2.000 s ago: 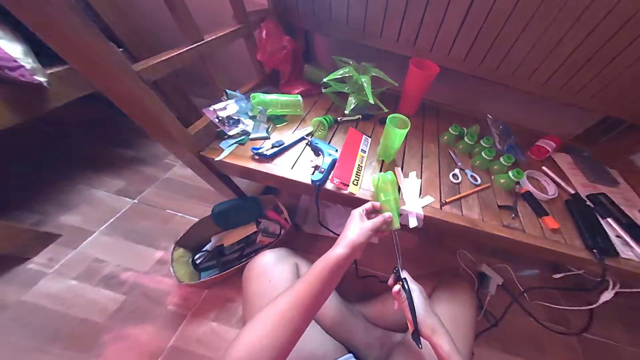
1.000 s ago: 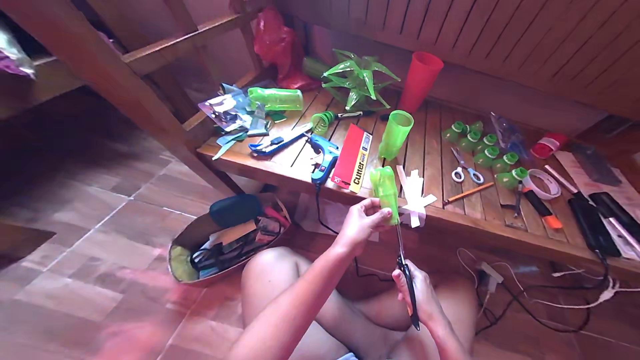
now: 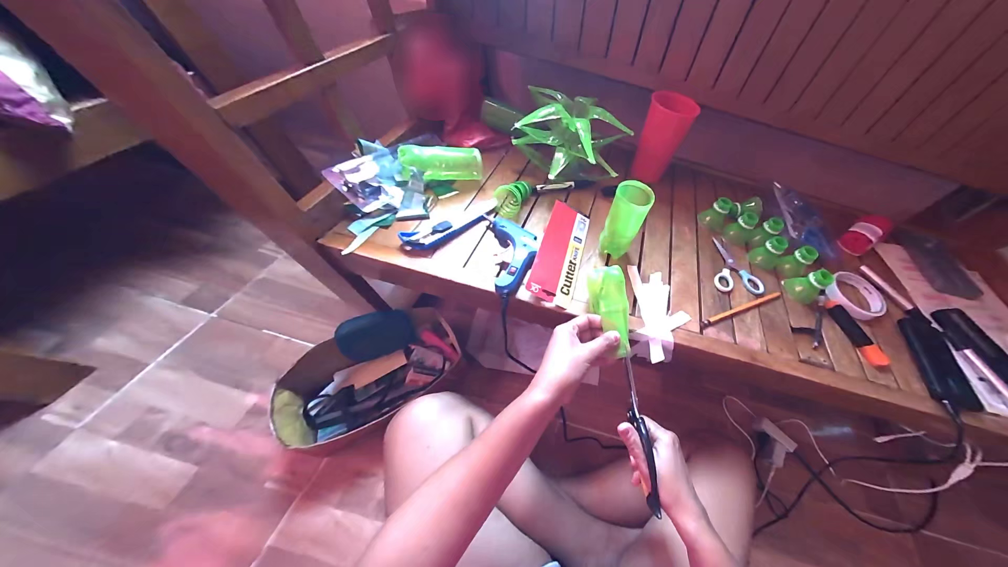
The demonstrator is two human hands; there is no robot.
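Note:
My left hand (image 3: 581, 353) pinches the lower part of a green translucent plastic bottle piece (image 3: 610, 303), held in front of the bench edge. My right hand (image 3: 661, 465) grips the black and orange handles of a pair of scissors (image 3: 644, 453); their blades point up and meet the lower edge of the green piece. Just behind it stands a green plastic cylinder (image 3: 628, 216) with an open top. White paper strips (image 3: 655, 315) lie right of the piece, and a red and yellow cutter box (image 3: 559, 256) lies to its left.
The slatted wooden bench (image 3: 685, 276) also bears a blue glue gun (image 3: 513, 256), a blue cutter knife (image 3: 445, 232), small scissors (image 3: 736, 272), a pencil (image 3: 740, 309), several green bottle tops (image 3: 768, 252) and a green spiky ornament (image 3: 573, 130). An open bag (image 3: 287, 417) and cables (image 3: 874, 458) are on the floor.
Both hands keep their holds on the green piece and the scissors. The scissors' handles, spread a little two seconds ago, now look closer together.

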